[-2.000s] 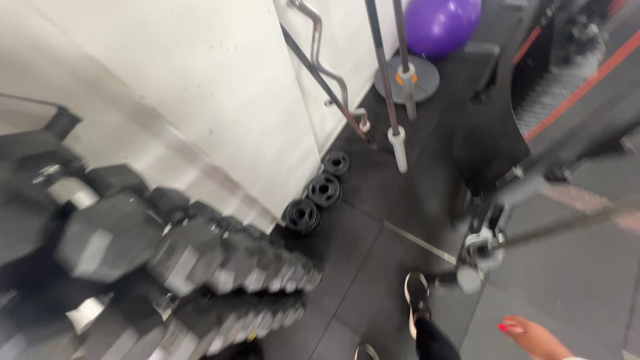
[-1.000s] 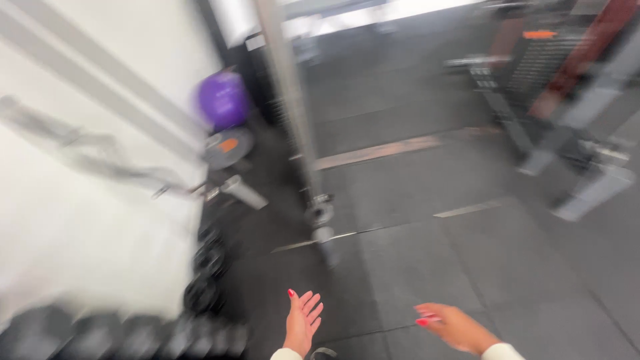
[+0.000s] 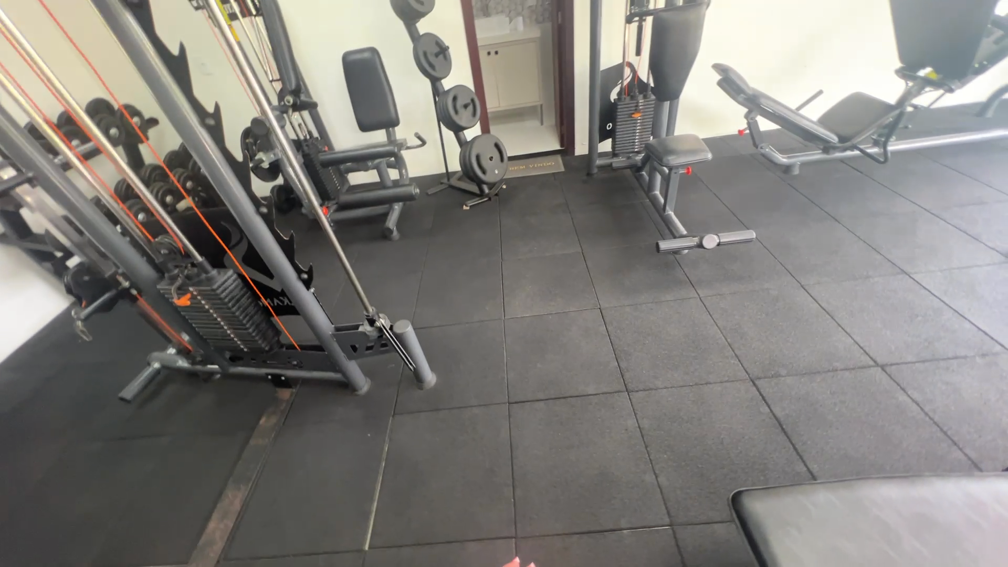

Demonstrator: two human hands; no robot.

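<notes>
Only a sliver of fingertips shows at the bottom edge; I cannot tell which of my hands it is, or whether it holds anything. The rest of both hands is out of frame. Dark rubber floor tiles lie around that sliver. At the lower right is the corner of a black padded bench. A cable machine with a black weight stack and orange-red cables stands on the left.
Behind the cable machine are a dumbbell rack and a seated leg machine. A weight-plate tree stands left of a doorway with a mat. Farther right are a seated pulley machine and a reclined leg machine.
The view has swung far to another part of the gym. Both hands showed with fingers spread one second ago; now just fingertips remain at the bottom edge.
</notes>
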